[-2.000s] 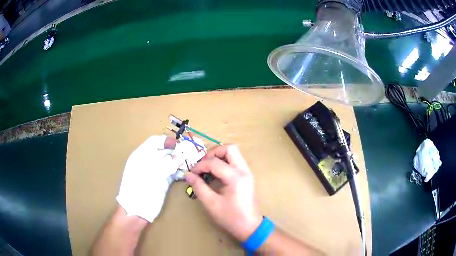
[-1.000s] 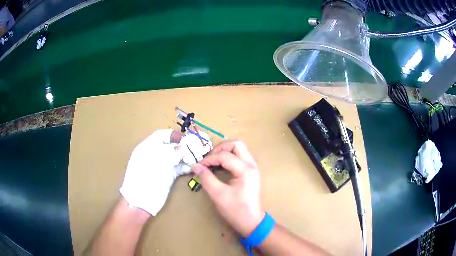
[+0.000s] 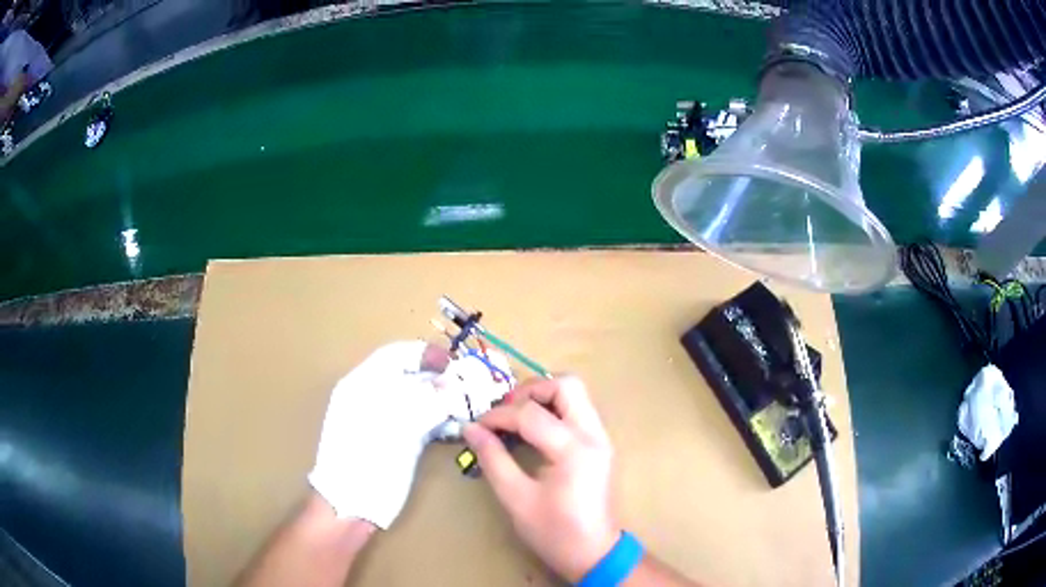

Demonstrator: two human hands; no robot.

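Observation:
My left hand point(image 3: 384, 430), in a white glove, holds a wired assembly point(image 3: 479, 376) over the tan sheet. The assembly has a white body, a dark part with metal prongs at its upper end, and green, red and blue wires. A small yellow and black part point(image 3: 467, 461) shows below it. My bare right hand point(image 3: 551, 459), with a blue wristband, is at the assembly's lower right side, thumb and fingers pinched at it near a dark wire. What the fingertips pinch is too small to tell.
A soldering iron point(image 3: 817, 424) rests in a black stand point(image 3: 734, 361) on the right of the tan sheet point(image 3: 310, 298). A clear funnel hood point(image 3: 780, 206) hangs above. Assemblies lie on the green belt point(image 3: 344, 138), one behind the hood point(image 3: 694, 132). A white cloth-like bundle point(image 3: 986, 413) is far right.
The view has shifted, so the sheet and hands sit lower and further right. Another assembly has come into view on the belt beside the hood. Both hands remain at the held assembly.

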